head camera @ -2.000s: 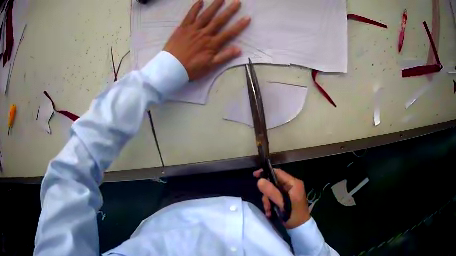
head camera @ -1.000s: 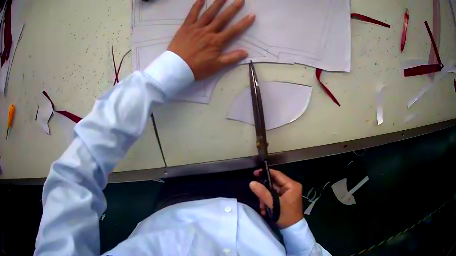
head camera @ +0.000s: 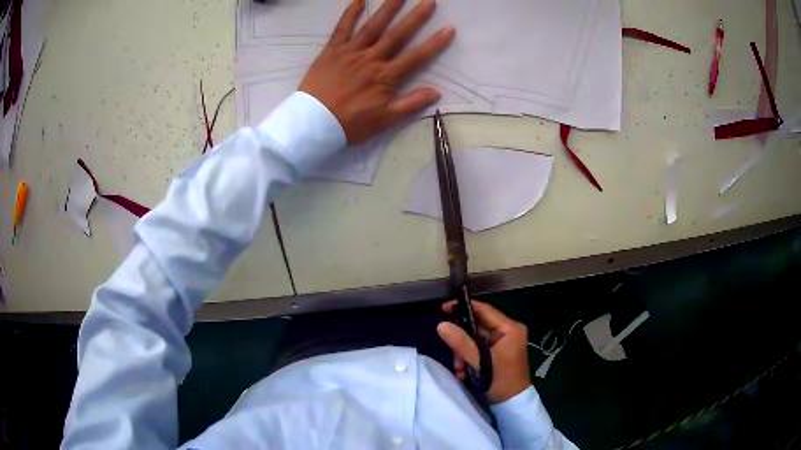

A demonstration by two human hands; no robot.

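The white paper pattern (head camera: 536, 66) with thin drawn lines lies at the top centre, its near edge curved. My left hand (head camera: 373, 75) presses flat on it with fingers spread, holding nothing. My right hand (head camera: 492, 347) holds the black handles of the tailor's shears (head camera: 451, 202) past the table's edge. The long blades point away from me and look nearly closed, with the tip at the pattern's curved edge beside my left thumb. A curved white cut piece (head camera: 505, 185) lies partly under the blades. Any fabric under the pattern is hidden.
Maroon strips (head camera: 581, 160) lie right of the cut piece and at left. A red pen (head camera: 717, 60) and paper slivers (head camera: 672, 192) lie at right. An orange-handled awl (head camera: 20, 209) is at far left. The metal table edge (head camera: 369, 294) crosses below. Scraps (head camera: 606, 338) lie on the floor.
The shears' blades have drawn closer together, and their handles and my right hand have shifted slightly left. My left hand has shifted slightly right in view, along with the pattern.
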